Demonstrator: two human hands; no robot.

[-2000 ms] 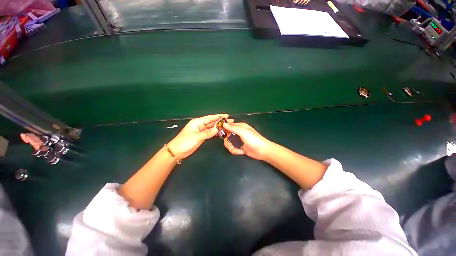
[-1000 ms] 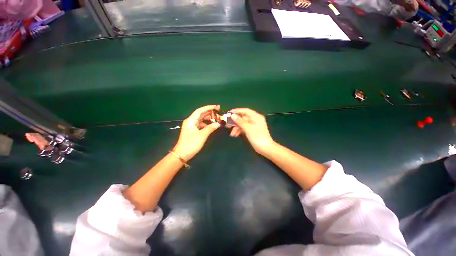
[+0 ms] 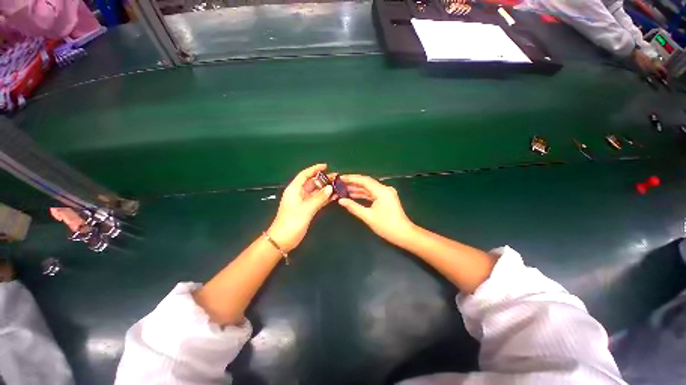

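Observation:
A small electronic module (image 3: 323, 179), silver and dark, is between the fingertips of my left hand (image 3: 295, 209). My right hand (image 3: 382, 208) holds a dark, flat part (image 3: 341, 186) between thumb and fingers, right beside the module. The two parts meet or nearly meet; the fingers hide the contact. Both hands are bare and held over the green bench near its dark seam. A thin cord is around my left wrist.
Shiny metal housings (image 3: 98, 229) cluster at the left post, one (image 3: 51, 266) apart. A white scrap (image 3: 268, 198) lies by the seam. Small parts (image 3: 539, 145) and red pieces (image 3: 648, 184) lie right. A black tray (image 3: 399, 54) with white paper is behind. A person's sleeve (image 3: 602, 26) reaches in.
The dark part in my right hand has turned up against the module, and my left fingers have shifted around it. At the far right, another person's arm has reached farther onto the bench.

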